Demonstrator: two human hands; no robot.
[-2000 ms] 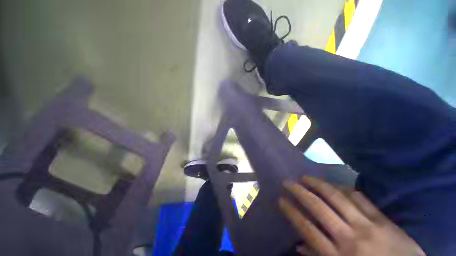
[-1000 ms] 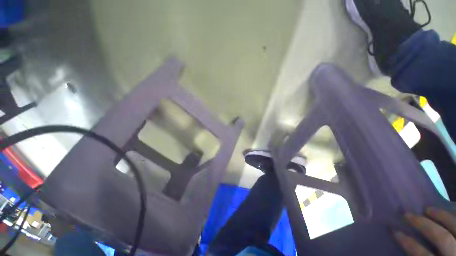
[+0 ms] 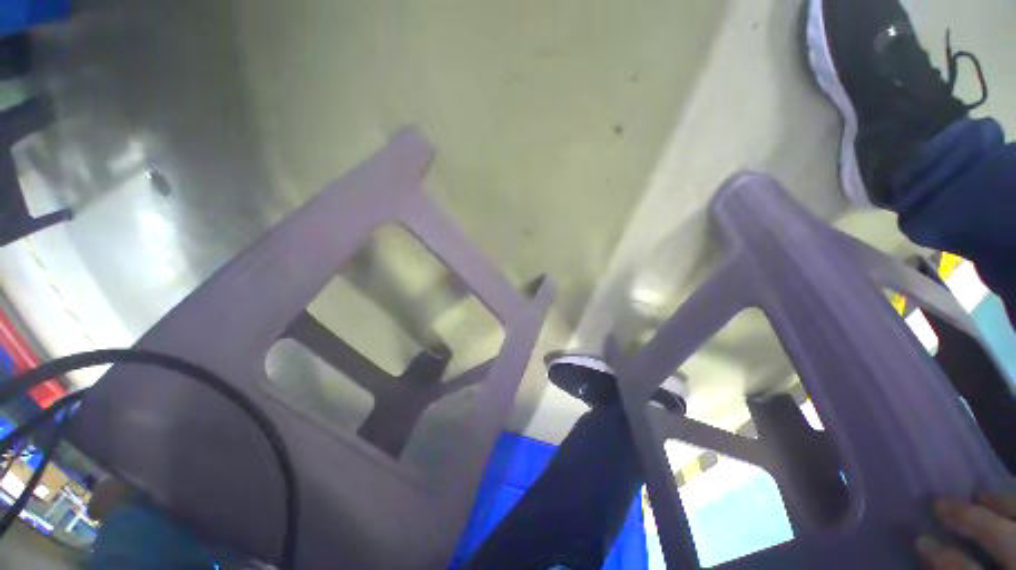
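Observation:
Two grey-purple plastic stools show from above and the side, their legs pointing up the picture. The right stool has the fingers of my right hand curled against its side at the bottom right edge; the rest of the hand is cut off. The left stool stands apart from it. A black cable loops in front of the left stool. At the bottom left, a teal sleeve-like patch and a small skin-toned patch show, blurred; I cannot tell whether this is my left hand.
Dark shoes and trouser legs show at the upper right and bottom middle. A blue bin-like object is low between the stools. A red edge lies far left. Yellow-black floor tape is at the right.
The view has shifted left, so both stools and the shoes sit further right in the picture. The black cable loop shows more fully. My right hand stays on the right stool, nearer the frame edge.

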